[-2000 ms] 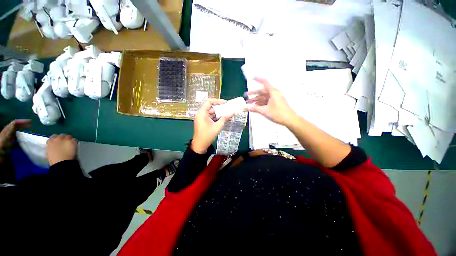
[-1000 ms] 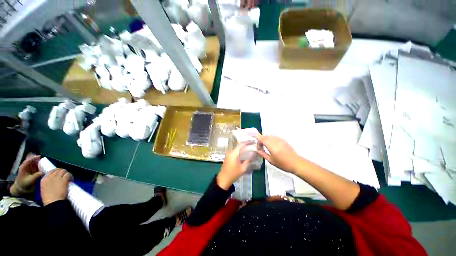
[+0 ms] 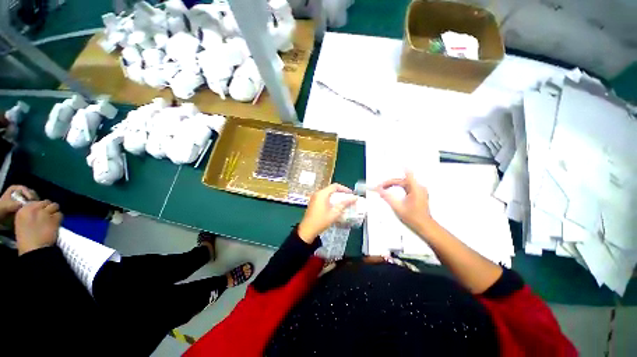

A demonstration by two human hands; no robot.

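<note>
A pale label sheet (image 3: 335, 240) with printed rows hangs below my left hand (image 3: 327, 211), which is closed around its upper part. My right hand (image 3: 407, 201) pinches the edge of a small pale sticker (image 3: 364, 187) between thumb and finger, just right of my left hand. The sticker's exact edges are blurred. Flat white carton blanks (image 3: 464, 209) lie stacked under and beside my right hand. The sheet's upper part is partly hidden by my left fingers.
A shallow cardboard tray (image 3: 216, 167) with a dark grid and yellow strips lies left. White cameras (image 3: 174, 132) cluster farther left. An open carton (image 3: 447, 73) stands at the back. An untidy heap of blanks (image 3: 594, 160) is at right. A person's hands (image 3: 35, 223) hold a printed sheet.
My right hand has moved slightly right, away from my left hand, with a small sticker showing between them. The view has shifted, bringing the open carton into sight since the earliest frame.
</note>
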